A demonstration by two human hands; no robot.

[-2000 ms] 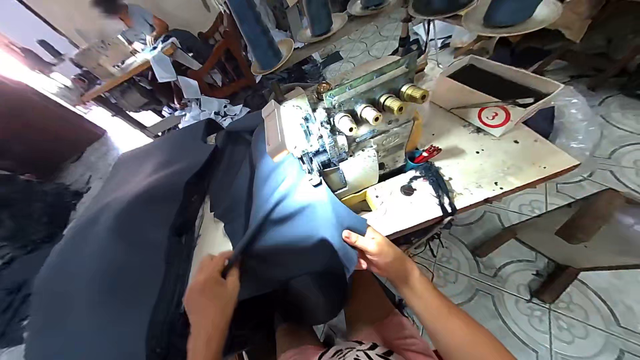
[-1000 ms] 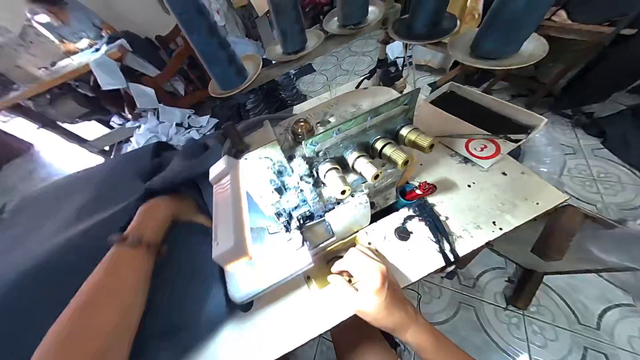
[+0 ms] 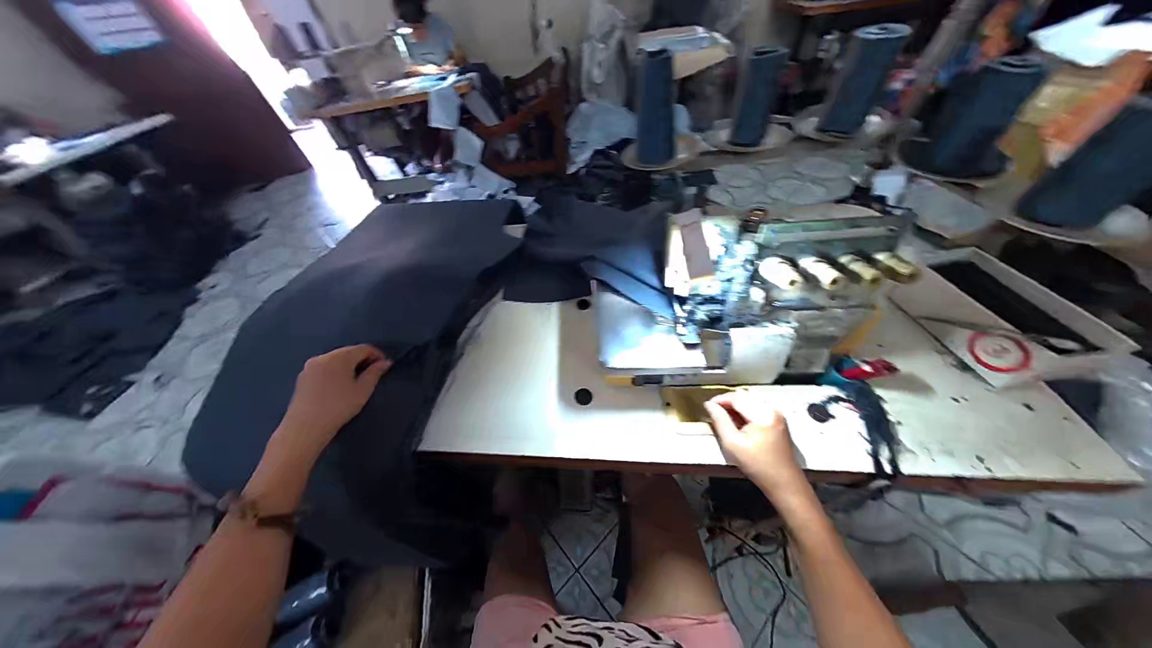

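Note:
My left hand (image 3: 335,389) is at the right part of a stack of dark fabric pieces (image 3: 360,279), its thumb and fingertips closed on the edge of the dark cloth. My right hand (image 3: 747,423) rests near the table's front, fingers bent, beside a yellowish plate (image 3: 693,405) below the overlock sewing machine (image 3: 729,297); nothing clear shows in its fingers. A strip of blue-grey fabric (image 3: 634,288) lies at the machine's left end, and more dark cloth lies behind it.
Right of the machine are red-handled snips (image 3: 868,369), dark thread scraps (image 3: 871,423) and an open box (image 3: 1062,310). Large thread cones (image 3: 760,94) stand behind. A person (image 3: 432,45) works at another table (image 3: 396,97).
The cloth that both hands held at the machine two seconds ago is out of them. My right hand stays by the machine's front. The view has swung left and up.

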